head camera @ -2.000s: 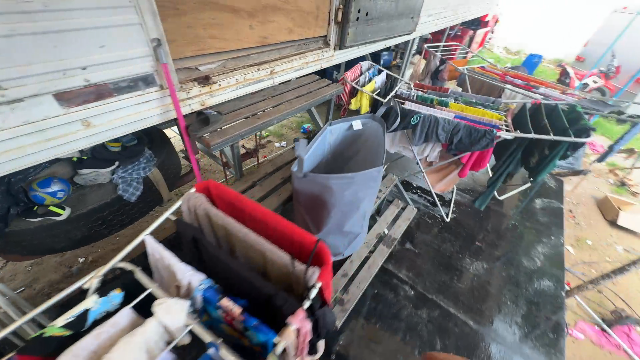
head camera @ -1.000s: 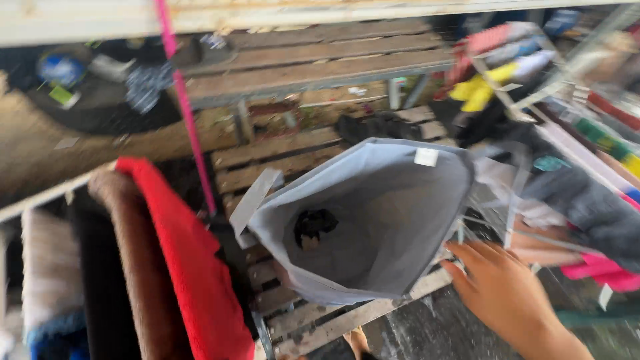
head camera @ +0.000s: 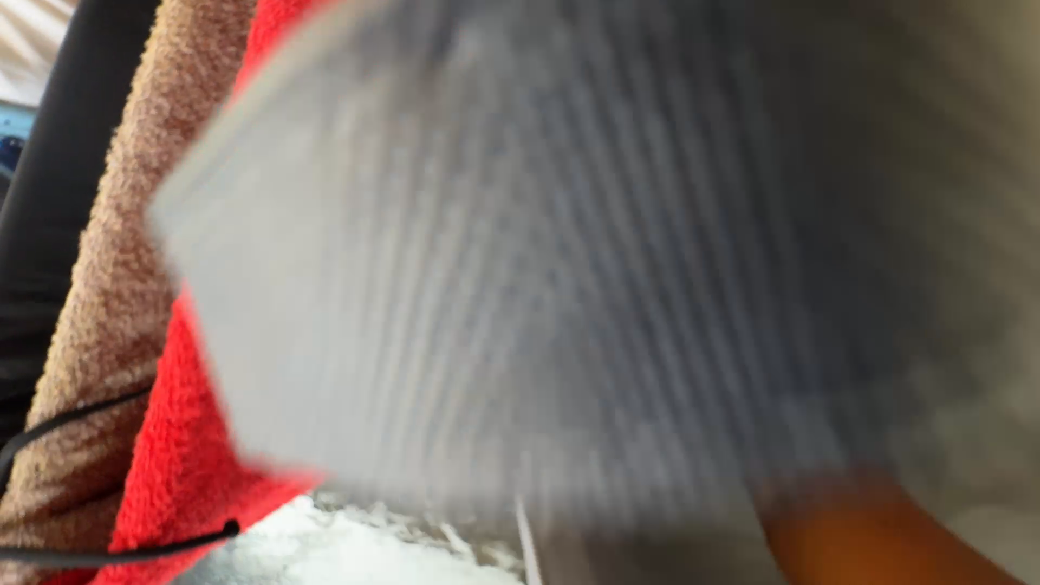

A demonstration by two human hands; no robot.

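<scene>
A grey fabric laundry basket (head camera: 504, 268) fills most of the view, very near and badly blurred by motion. Its pale edge angles across the towels on the left. At the lower right, a bare forearm (head camera: 869, 528) reaches up to the basket's lower edge. My right hand at its end is hidden or lost in the blur, so its hold cannot be made out. Nothing of my left hand shows.
Left of the basket hang a red towel (head camera: 171, 439), a brown towel (head camera: 106, 292) and a black cloth (head camera: 57, 179). Black cords (head camera: 122, 557) cross the towels at the lower left. Pale wet ground (head camera: 366, 544) shows below.
The basket stood on wooden slats with my right hand at its rim; now it looms much closer and covers most of the view. The view has swung toward the hanging towels.
</scene>
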